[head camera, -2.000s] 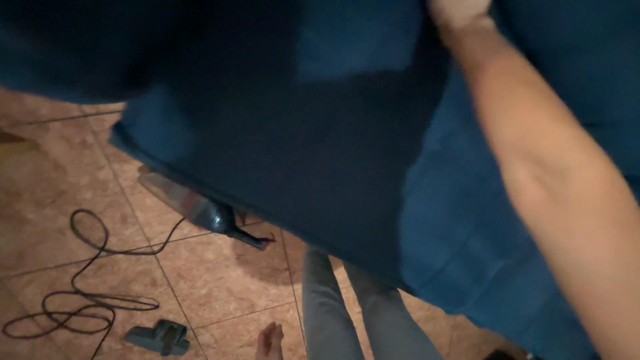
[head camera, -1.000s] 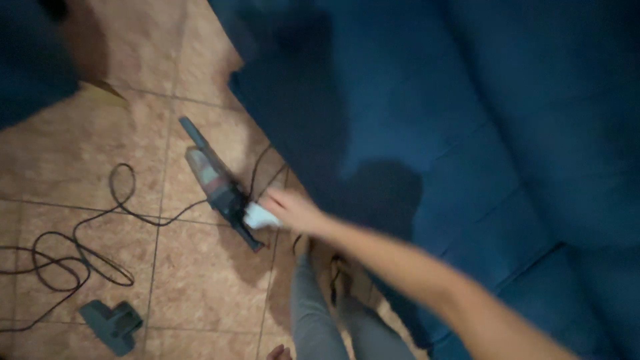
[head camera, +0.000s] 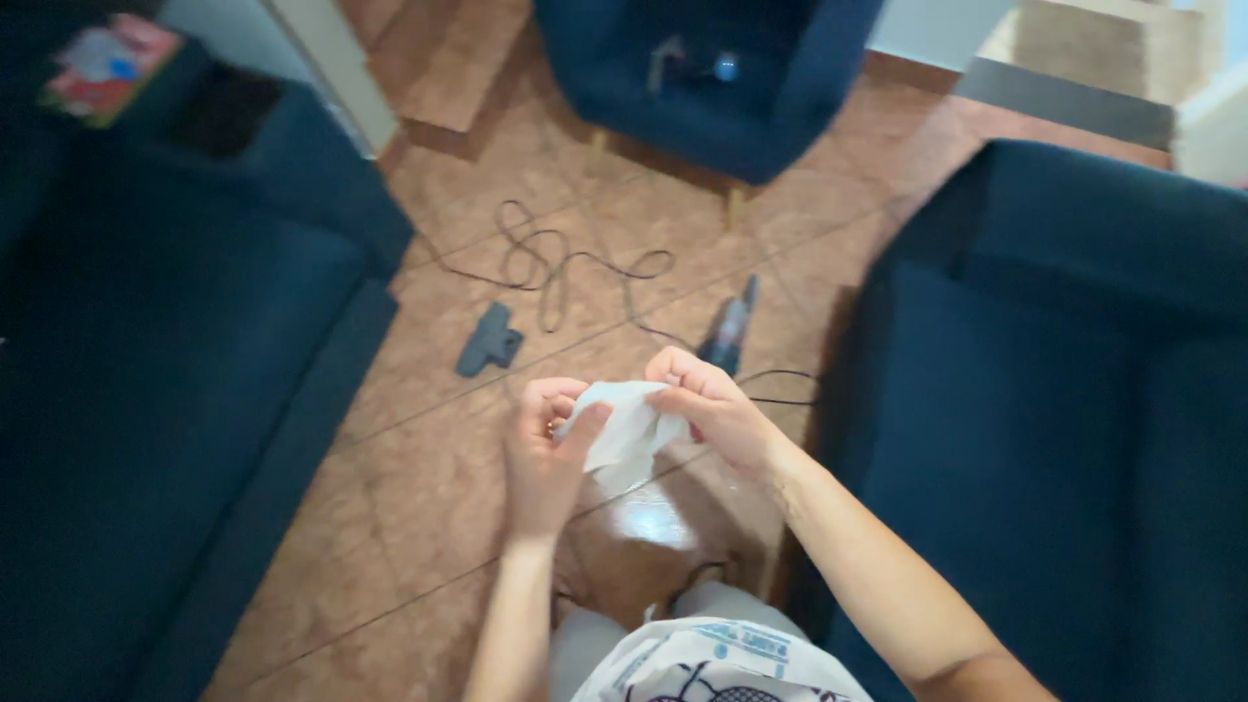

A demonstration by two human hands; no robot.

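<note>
A thin white cloth or wipe (head camera: 624, 429) is stretched between my two hands, above the tiled floor. My left hand (head camera: 558, 439) pinches its left edge, the thumb lying on top. At the cloth's upper right corner, my right hand (head camera: 717, 405) grips it between thumb and fingers. Beyond my right hand a dark handheld vacuum cleaner (head camera: 729, 327) lies on the tiles, its lower end hidden by the hand. Its black cord (head camera: 561, 255) runs in loose loops to the left. A grey vacuum floor nozzle (head camera: 489, 341) rests on the floor, up and left of my left hand.
A dark blue sofa (head camera: 175, 370) stands on the left, with a colourful item (head camera: 112, 68) at its far end. Another blue sofa (head camera: 1014, 439) is on the right. A blue armchair (head camera: 721, 107) with several things on its seat stands ahead, near a wooden step (head camera: 468, 73).
My right hand, earlier by the vacuum cleaner with something white, is now in front of me holding the white cloth. My left hand is now on it too. The view has turned widely.
</note>
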